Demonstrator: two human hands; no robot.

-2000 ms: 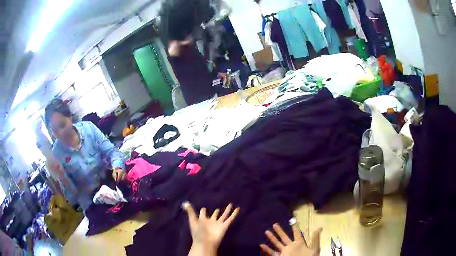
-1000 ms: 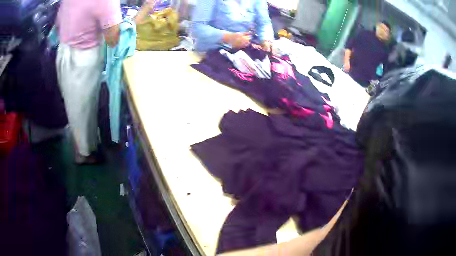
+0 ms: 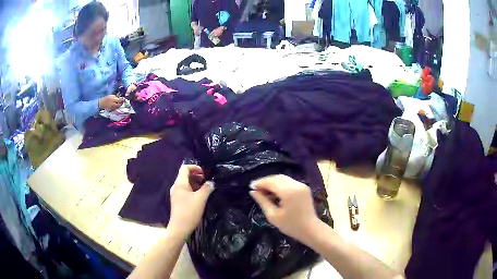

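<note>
A shiny, crinkled black plastic bag stands bulging on the pale wood table right in front of me. My left hand pinches the bag at its left, near the middle, with thumb and fingers. My right hand pinches it to the right of that, fingers curled. The exact bit of plastic in the fingers is hard to make out. Dark purple garments lie heaped behind the bag, and one flat piece sticks out to its left. Thread snips lie on the table to the right.
A bottle of brownish liquid stands at the right before a pale shoulder bag. Dark cloth hangs over the right edge. A person in light blue handles pink-printed purple garments at the left. White garments lie behind.
The black bag, at the right edge one second ago, now stands in front of me with both hands on it. The view has swung back from the left. Two seconds ago both hands were open.
</note>
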